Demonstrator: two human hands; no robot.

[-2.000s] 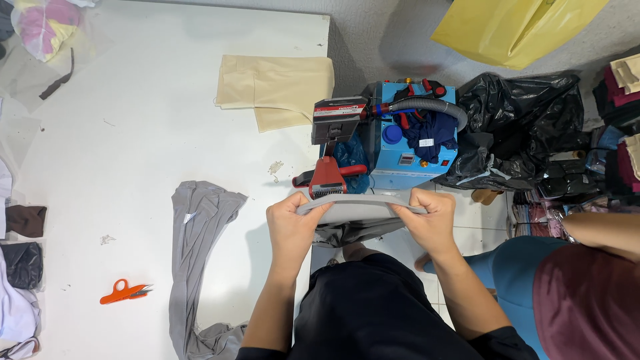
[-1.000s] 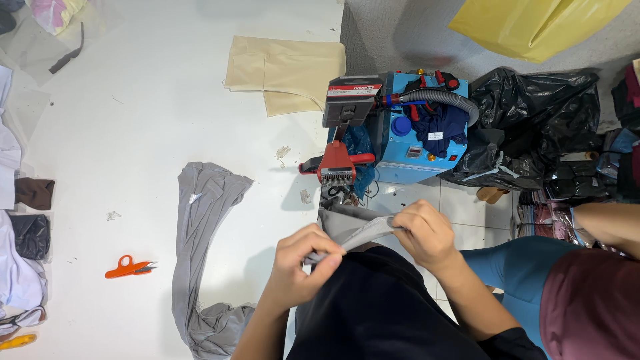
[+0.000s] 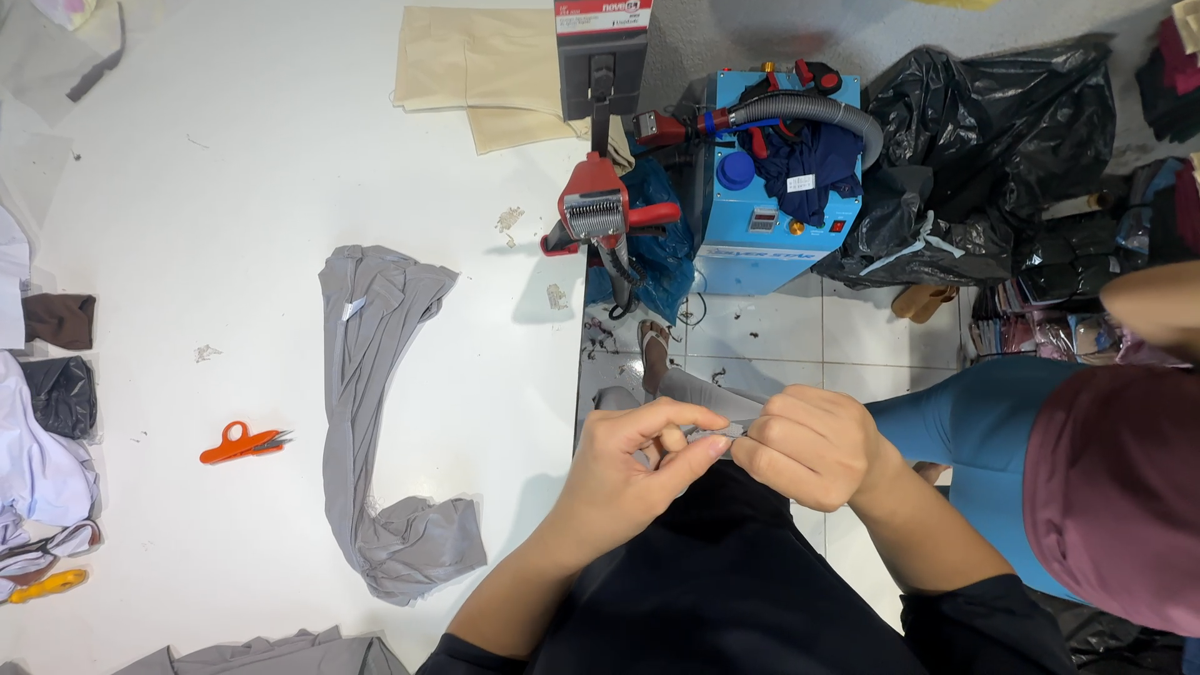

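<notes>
My left hand [image 3: 647, 469] and my right hand [image 3: 811, 445] meet in front of my body, past the table's right edge. Between their fingertips they pinch a small part of a grey fabric piece [image 3: 722, 431]; most of it is hidden by the hands. Another grey garment [image 3: 352, 412], with a small white label, lies bunched lengthwise on the white table. Left of it are orange-handled thread snips [image 3: 246, 442]. More grey fabric [image 3: 281, 653] lies at the table's near edge.
A red clamp-like tool [image 3: 595, 202] stands at the table's right edge, near beige fabric [image 3: 487, 70]. Beyond are a blue machine [image 3: 764, 248] with a grey hose and black plastic bags [image 3: 994, 141]. A person in a maroon top [image 3: 1116, 487] is at the right. Clothes [image 3: 42, 450] line the left side.
My hands have come together; earlier they were apart, with the grey fabric stretched between them. The view has shifted, and the person's foot beside the table now shows.
</notes>
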